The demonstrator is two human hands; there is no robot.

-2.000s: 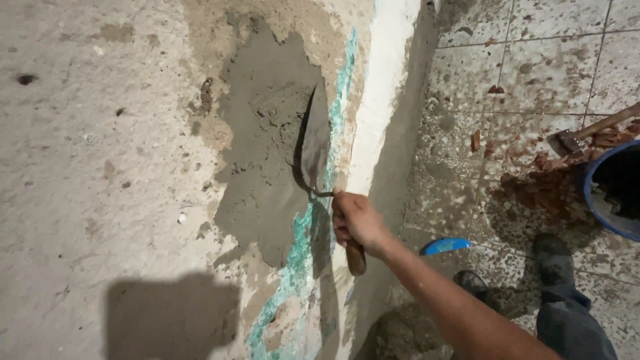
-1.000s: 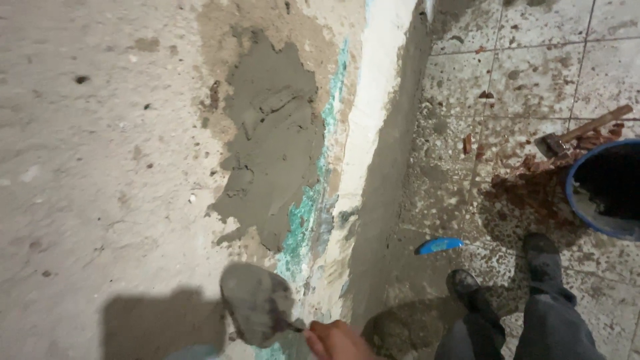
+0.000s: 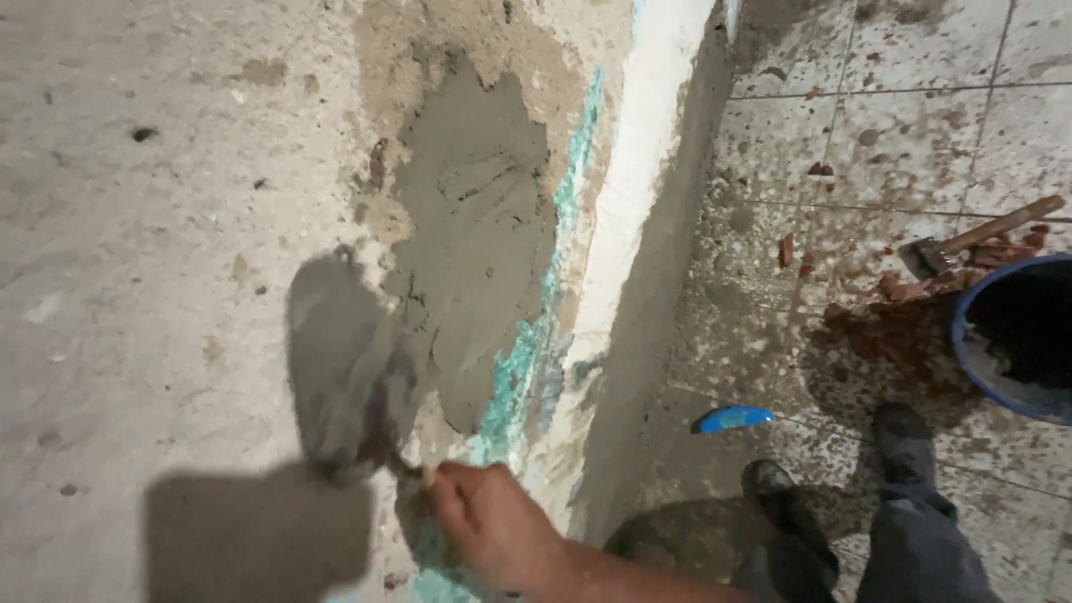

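Note:
My right hand [image 3: 494, 523] is closed round the handle of a pointing or plastering trowel [image 3: 339, 360], low in the middle of the view. The trowel's broad, grey-coated blade points up, over the wall just left of a wet mortar patch [image 3: 477, 209]; motion blurs it, and whether it touches the wall I cannot tell. The patch is mostly smooth, with a few ridges and ragged edges. Beside its right edge runs a strip of flaking turquoise paint [image 3: 515, 368]. My left hand is out of view.
The wall meets a dirty tiled floor [image 3: 904, 142] on the right. A bucket with a blue rim [image 3: 963, 335] stands there beside a wooden-handled hammer [image 3: 997, 228] and reddish rubble [image 3: 904, 289]. A blue curved piece [image 3: 733, 418] lies near my shoes [image 3: 904, 431].
The trowel was against the mortar patch two seconds ago, then low beside its lower end. It is now farther up, left of the patch. The patch surface looks smoother than at first.

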